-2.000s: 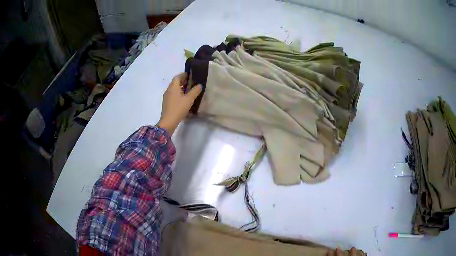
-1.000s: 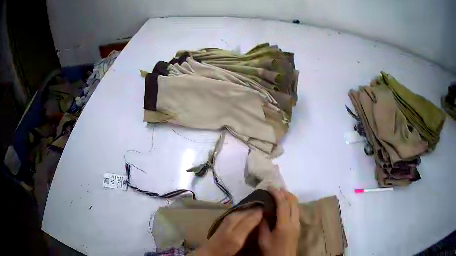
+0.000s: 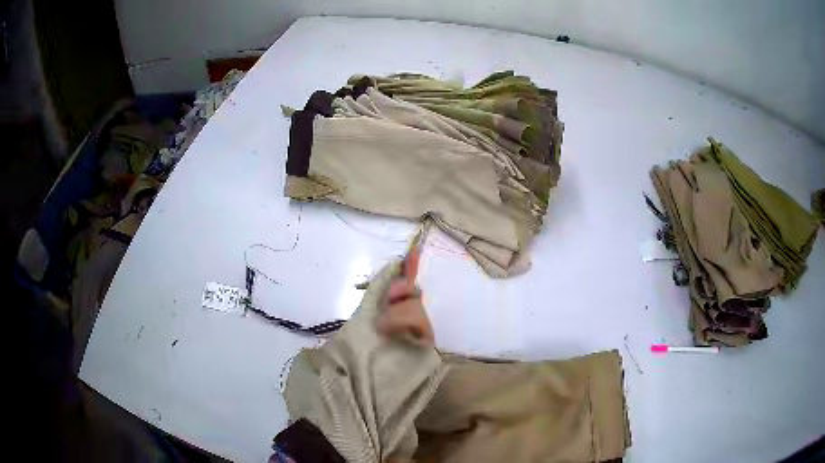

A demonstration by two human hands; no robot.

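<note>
A pale beige sleeve (image 3: 366,375), wrong side out, is bunched and raised at the near edge. Its dark cuff (image 3: 308,441) is at the lower left. One blurred hand shows at the sleeve's upper right edge, apparently my right hand (image 3: 406,310), with fabric held against it; its wrist is hidden. My left hand is not visible; only a bit of plaid cuff shows at the bottom by the dark band. A flat khaki sleeve (image 3: 534,407) lies under and right of the beige one.
A fanned sleeve bundle (image 3: 407,167) lies at the far side, beige in front, olive behind. A striped tie (image 3: 294,324) with a white ticket (image 3: 222,297) lies left. A small-parts bundle (image 3: 724,235) and pink-capped marker (image 3: 685,349) lie right. Cloth bins stand beyond the table's left edge.
Both hands were at the dark cuff over the khaki piece. Now the cuff is at the lower left, the beige fabric is spread upward, and only one hand shows, farther from me.
</note>
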